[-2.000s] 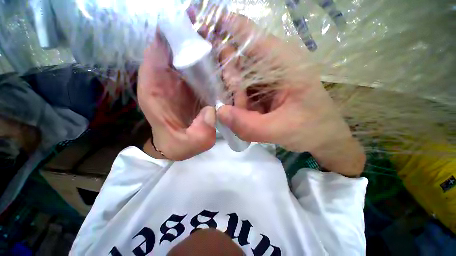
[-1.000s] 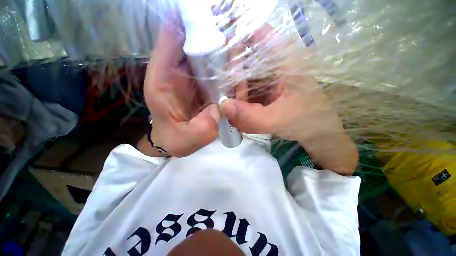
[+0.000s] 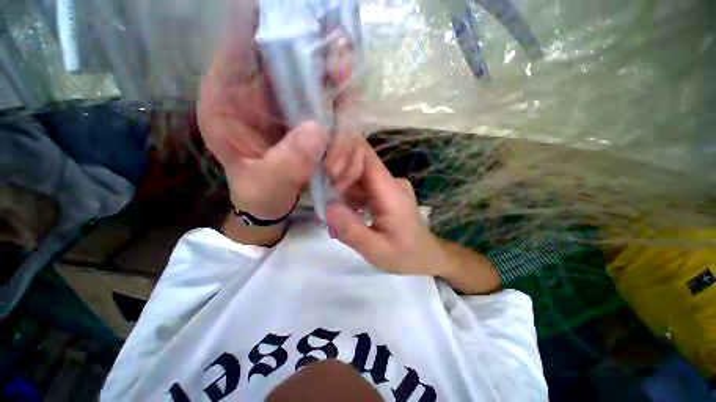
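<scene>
A silver-grey tapered tube (image 3: pixel 292 71), blurred, is held upright in front of my chest, its lower end pointing toward my shirt. My left hand (image 3: pixel 255 145) is wrapped around the tube from the left, thumb on its face. My right hand (image 3: pixel 385 212) is at the lower end from the right, thumb and fingers at its side; blur hides whether it grips the tube. No small white part can be made out.
A pale, glossy bench (image 3: pixel 628 86) spans the top. Blue cutter handles (image 3: pixel 469 43) lie there at top right, another tube (image 3: pixel 67 35) at top left. A cardboard box (image 3: pixel 102 286) is lower left, a yellow bag (image 3: pixel 667 290) at right. Pale streaks blur the view.
My right hand has moved down and left to the tube's lower end. The small white part between my thumbs no longer shows. My left hand and the tube have shifted slightly left.
</scene>
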